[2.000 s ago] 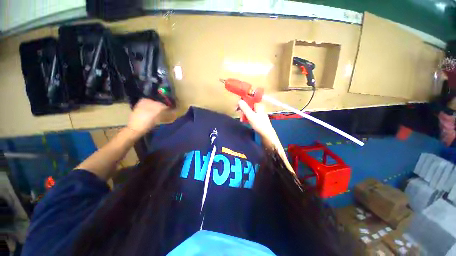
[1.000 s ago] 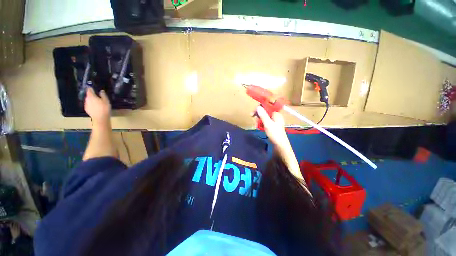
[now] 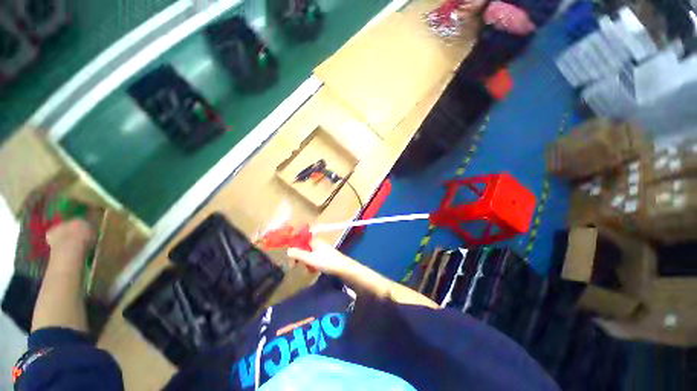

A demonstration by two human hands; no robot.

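My left hand (image 3: pixel 70 235) reaches into an open carton (image 3: pixel 126 252) among green and red battery cells (image 3: pixel 38 221); its fingers are blurred, so a grip cannot be told. My right hand (image 3: pixel 312 253) holds the red glue gun (image 3: pixel 281 237), with its tip pointing left over the bench and a long white glue stick (image 3: pixel 374 221) out of its back. Two black speaker housings lie side by side on the cardboard-covered bench, open sides up: one (image 3: pixel 228 256) nearer the gun, the other (image 3: pixel 164 311) to its lower left.
A shallow cardboard box (image 3: pixel 292 162) holds a black and orange glue gun (image 3: pixel 318 174). Several housings (image 3: pixel 177 107) sit on the green conveyor (image 3: pixel 115 156). A red stool (image 3: pixel 508 206), stacked housings (image 3: pixel 497 279) and cartons (image 3: pixel 596 153) stand on the right. A person's hand is at the bench's far end.
The view has turned and moved left. My left hand has left the housing and is now in the carton. My right hand still holds the red glue gun.
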